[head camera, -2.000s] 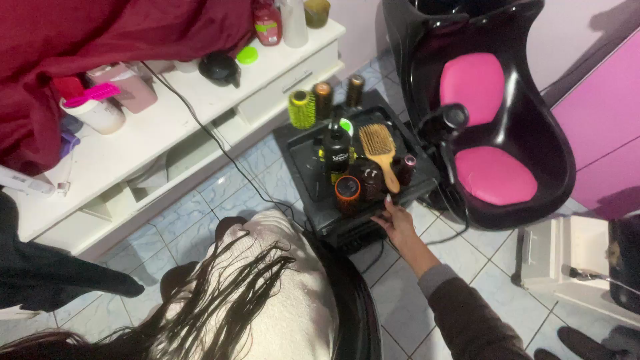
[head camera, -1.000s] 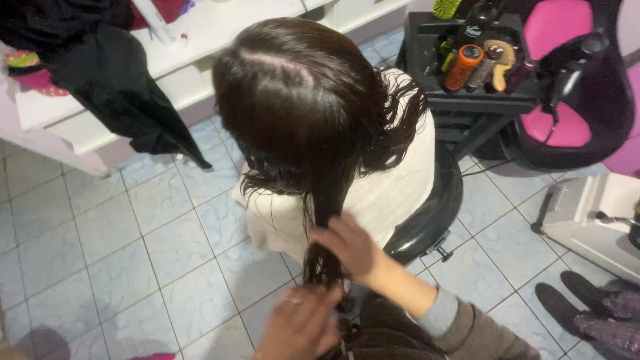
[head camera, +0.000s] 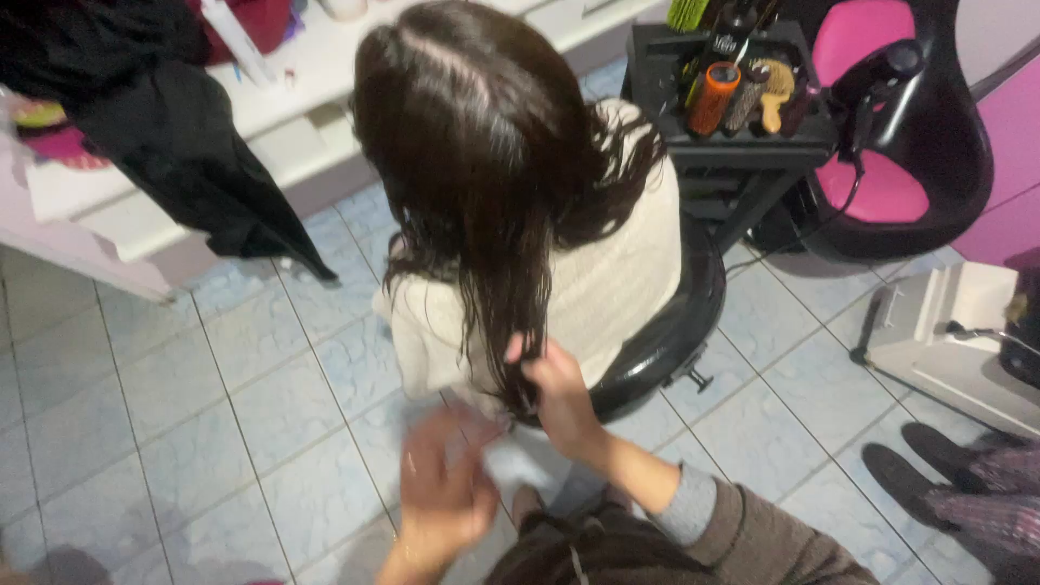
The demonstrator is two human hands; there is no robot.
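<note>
A seated person has long, dark, wet-looking hair [head camera: 520, 187] parted along the top, with a white towel [head camera: 626, 284] around the shoulders. My right hand [head camera: 559, 390] grips the lower end of a lock of that hair behind the person's back. To its left, my left hand [head camera: 447, 471] is motion-blurred just below the towel's edge; whether its fingers hold anything cannot be made out. The black chair back [head camera: 703, 301] curves around the person's right side.
A black trolley [head camera: 756, 150] at upper right holds an orange round brush [head camera: 713, 97] and a wooden paddle brush [head camera: 773, 93]. Beyond it stand a hair dryer [head camera: 881, 69] and a black chair with pink pads [head camera: 873, 187]. Black cloth [head camera: 179, 146] hangs off a white counter [head camera: 276, 97]. Another person's feet [head camera: 902, 483] are at lower right.
My right hand was at the trolley two seconds ago, then at the hair, where it still is. My left hand has moved away from the lock since one second ago. The view has shifted greatly.
</note>
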